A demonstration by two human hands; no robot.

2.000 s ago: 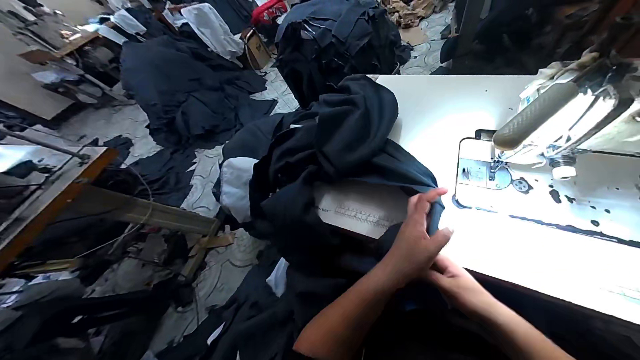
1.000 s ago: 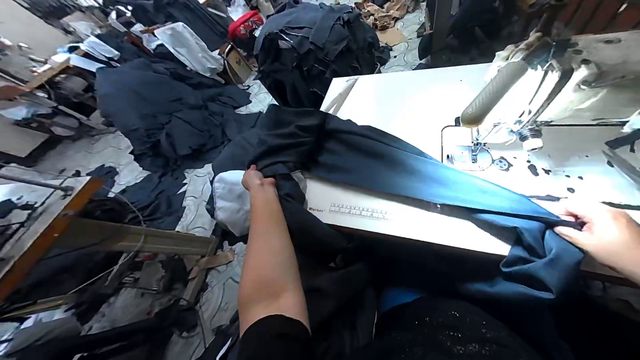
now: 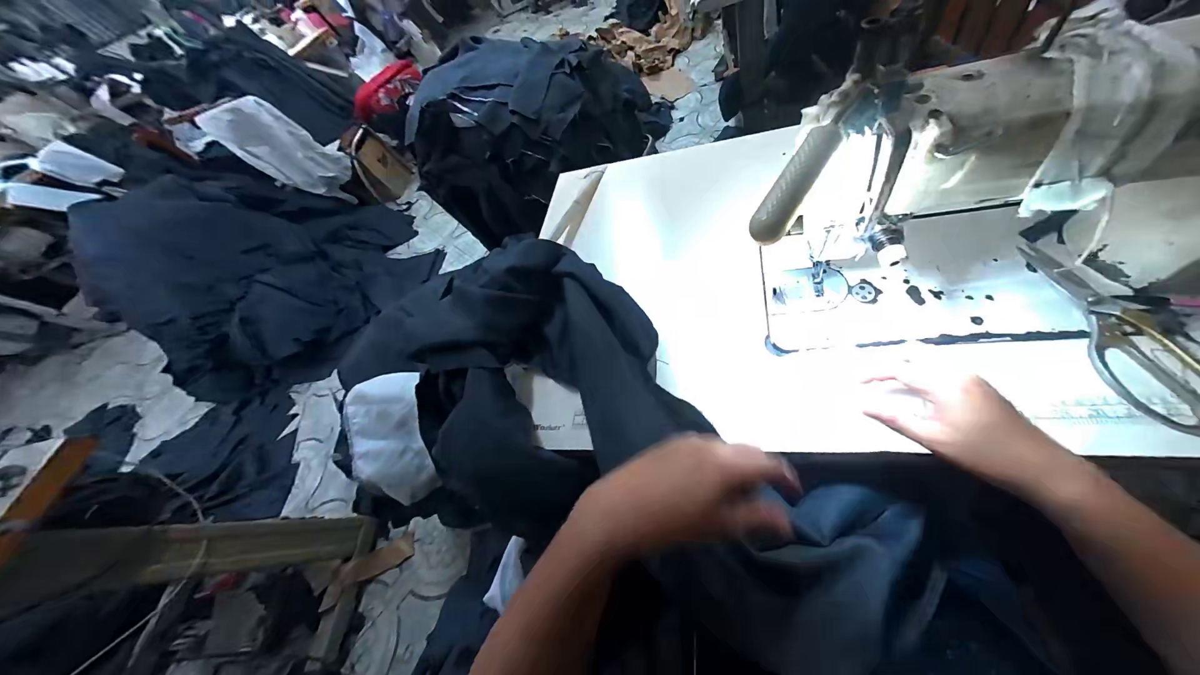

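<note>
A dark garment with a white pocket piece lies bunched over the left front corner of the white sewing machine table and hangs down past its front edge. Above the hanging cloth is my left hand, motion-blurred; whether it grips any cloth cannot be told. My right hand is over the front part of the table with fingers apart, holding nothing. Beyond it stands the sewing machine, its needle and presser foot over the metal plate. Metal scissors rest at the right.
A large bundle of dark cut cloth stands behind the table. More dark fabric is heaped on the floor at left. A wooden frame bar crosses the lower left. A padded lever juts from the machine.
The cloth, stretched along the table's front edge one second ago, is now bunched at left and hanging down. My right hand has let go of it; my left hand has moved right.
</note>
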